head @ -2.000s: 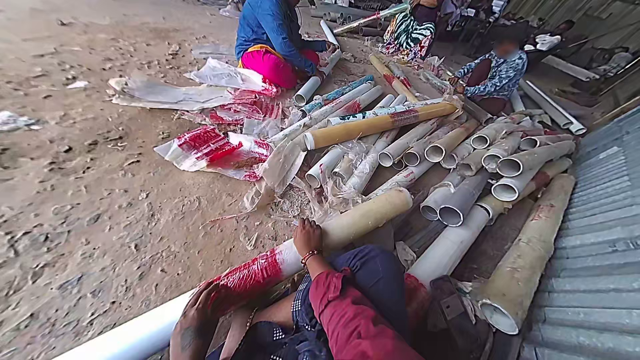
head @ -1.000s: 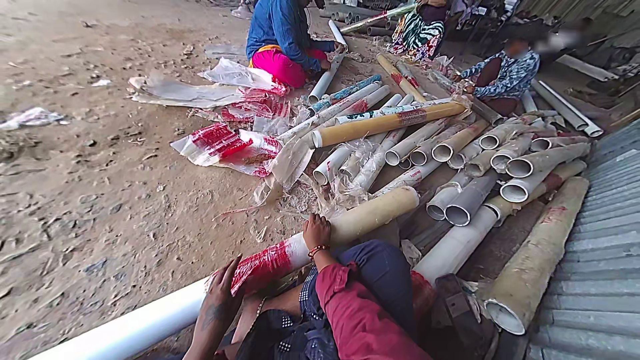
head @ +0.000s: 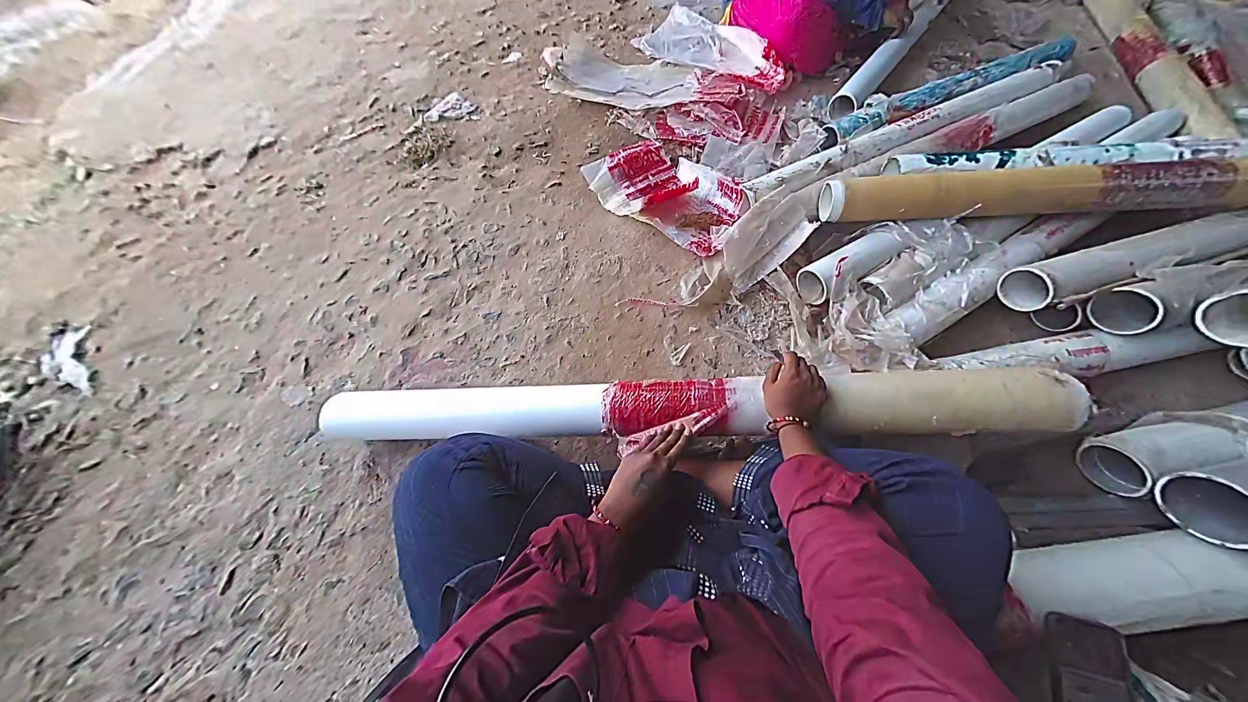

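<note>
A long pipe (head: 468, 411) lies across my lap, bare white on its left part and covered by dull, yellowish plastic film (head: 946, 400) on its right part. Between them a red printed band of the film (head: 668, 405) wraps the pipe. My left hand (head: 639, 478) is at the near lower edge of the red band, fingers on a loose, crumpled fold of film. My right hand (head: 795, 393) is closed over the top of the pipe, just right of the red band; whether it pinches film or a small tool there is too small to tell.
Stacked pipes (head: 1121, 258) fill the right side, with a yellow-wrapped pipe (head: 975, 193) across them. Torn red and clear plastic sheets (head: 673, 190) lie on the dirt ground ahead. Part of another person (head: 790, 29) shows at the top. A large pale pipe (head: 1131, 580) lies beside my right knee.
The view has turned down and to the left. My left hand has moved from the pipe's white and red part to the near edge of the red band. My right hand remains on the pipe.
</note>
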